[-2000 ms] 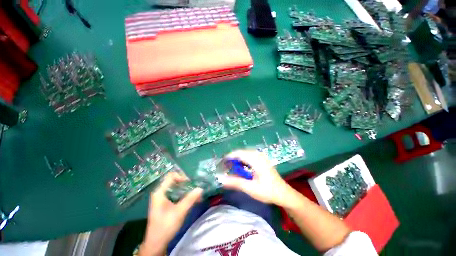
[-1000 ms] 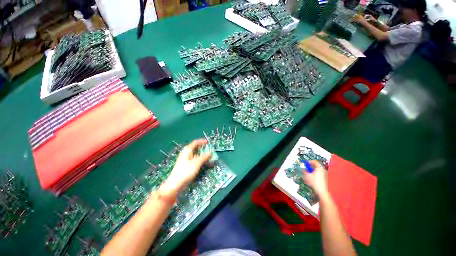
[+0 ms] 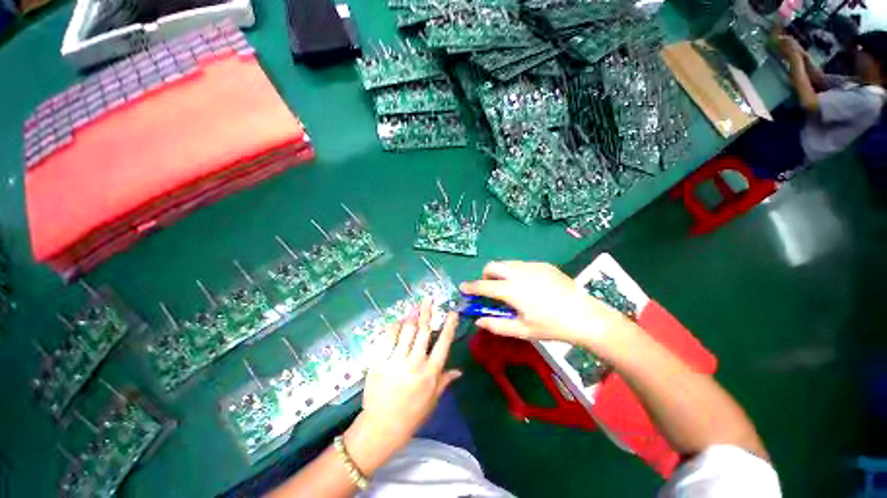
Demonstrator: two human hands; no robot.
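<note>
A long row of green circuit board panels [image 3: 306, 374] with thin upright rods lies near the bench edge in front of me. My left hand [image 3: 408, 374] rests on the right part of this row, fingers spread over the boards. My right hand [image 3: 535, 303] is closed around blue-handled cutters [image 3: 486, 308]. The cutter tips are at the right end of the row, close to my left fingertips; the exact contact is hidden. A second row of panels [image 3: 267, 297] lies behind. A short board piece [image 3: 450, 233] with rods lies apart behind my hands.
Stacked red-orange label sheets [image 3: 175, 146] lie left, with a black case [image 3: 321, 29] behind. A large board pile [image 3: 554, 117] is at back right. An open white box [image 3: 637, 282] with boards and a red flap [image 3: 656, 379] stands low right. Red stools and a seated person [image 3: 841, 112] are beyond.
My right hand has moved from over the white box back to the bench with the cutters. My left hand has come down onto the front row of panels. The view has shifted.
</note>
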